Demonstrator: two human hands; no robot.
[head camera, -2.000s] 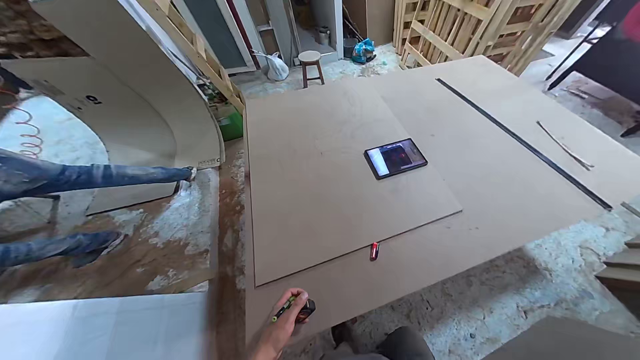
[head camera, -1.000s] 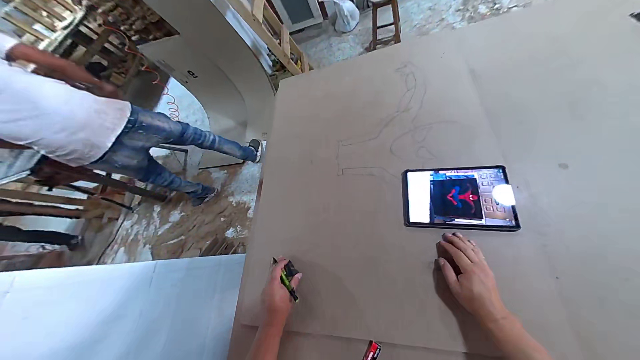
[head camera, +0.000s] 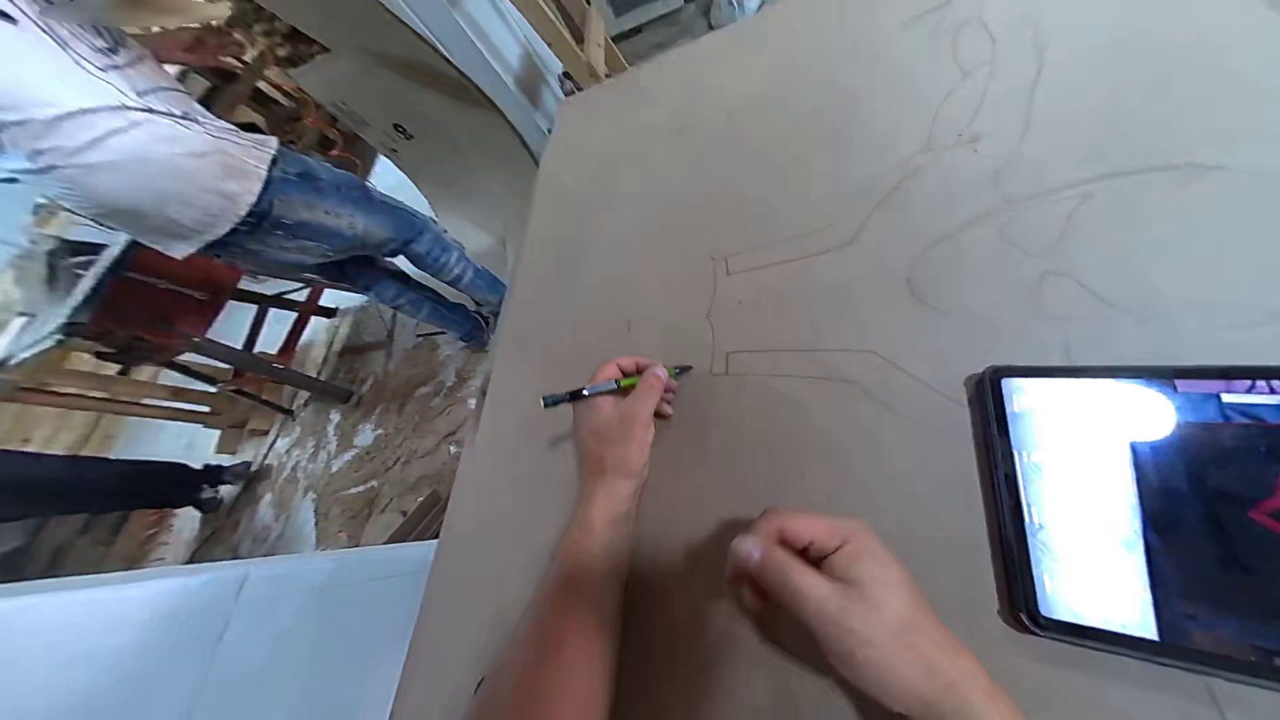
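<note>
My left hand (head camera: 625, 410) holds a green and black pencil or marker (head camera: 615, 386), its dark tip pointing right, just left of the pencil lines on a large brown board (head camera: 800, 440). A faint line drawing (head camera: 800, 352) spreads from the board's middle to the upper right. My right hand (head camera: 830, 580) is loosely curled over the board, fingers bent, with nothing visible in it. At the right lies a tablet (head camera: 1080, 510) in a dark case, its screen lit with a bright glare and a dark picture with a red shape.
Beyond the board's left edge a person (head camera: 370, 220) in blue jeans stands near a red frame (head camera: 160, 300). Another person's dark-clothed leg (head camera: 100, 480) shows at far left. A white panel (head camera: 230, 640) lies lower left. A curved panel (head camera: 430, 120) and timber (head camera: 590, 35) are behind.
The view has moved closer to the drawing. My left hand has turned the pencil or marker so its tip points right toward the lines. My right hand has left the tablet's lower edge and curled.
</note>
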